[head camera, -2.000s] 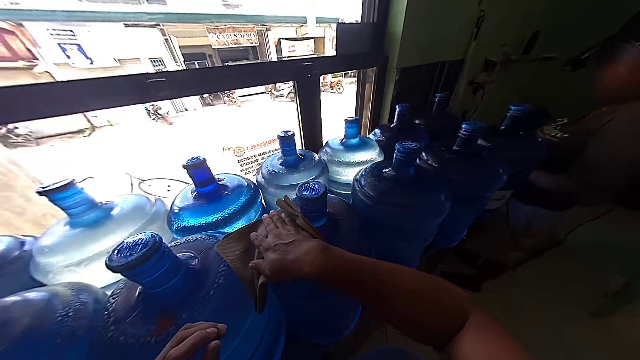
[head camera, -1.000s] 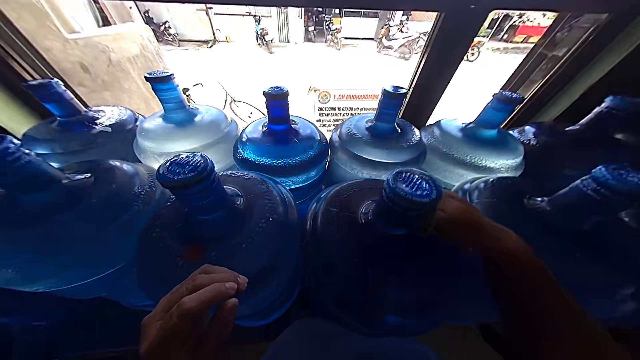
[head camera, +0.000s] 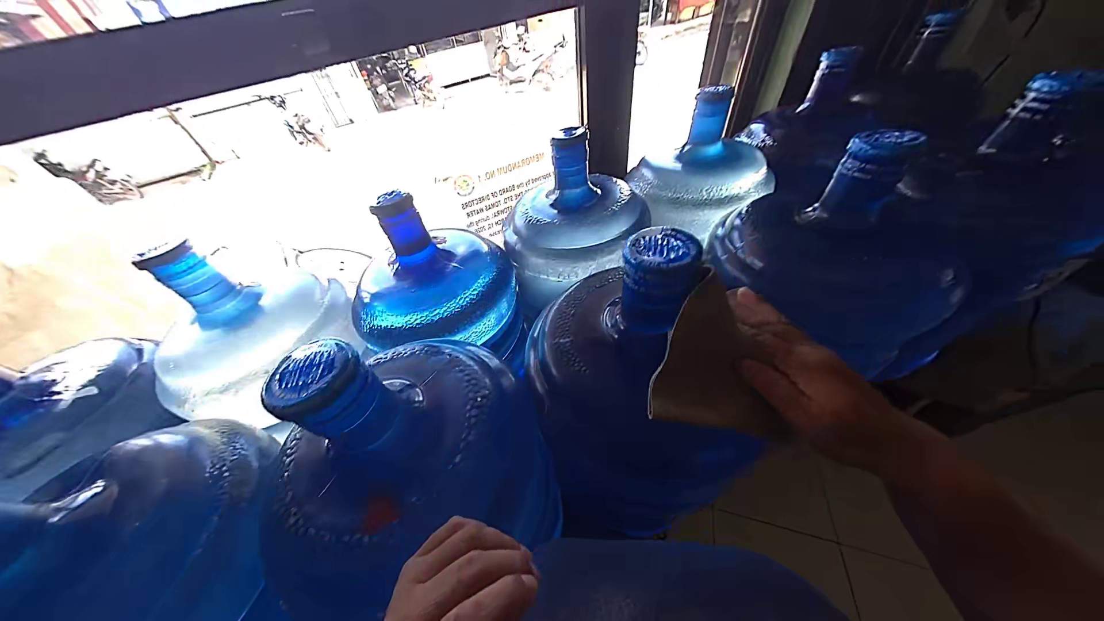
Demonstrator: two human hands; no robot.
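Observation:
My right hand (head camera: pixel 798 379) holds a brown cloth (head camera: pixel 711 366) against the shoulder of a blue water jug (head camera: pixel 595 405), just right of its capped neck. At the bottom middle is my left hand (head camera: pixel 470 569), its fingers curled together and nothing visible in them. It is in front of another large blue jug (head camera: pixel 414 457) with a blue cap and a red mark on its shoulder. Part of a further blue surface shows at the bottom edge, right of my left hand.
Several more jugs stand close together, among them a bright blue jug (head camera: pixel 440 293) and a clear-looking one (head camera: pixel 250 345) by the window. The window frame (head camera: pixel 345 52) runs behind them. Floor tiles (head camera: pixel 802 517) show at the lower right. Motorcycles are outside.
The view has swung strongly both times. The cloth, seen under my right hand two seconds ago and not discernible one second ago, shows again at the jug's side.

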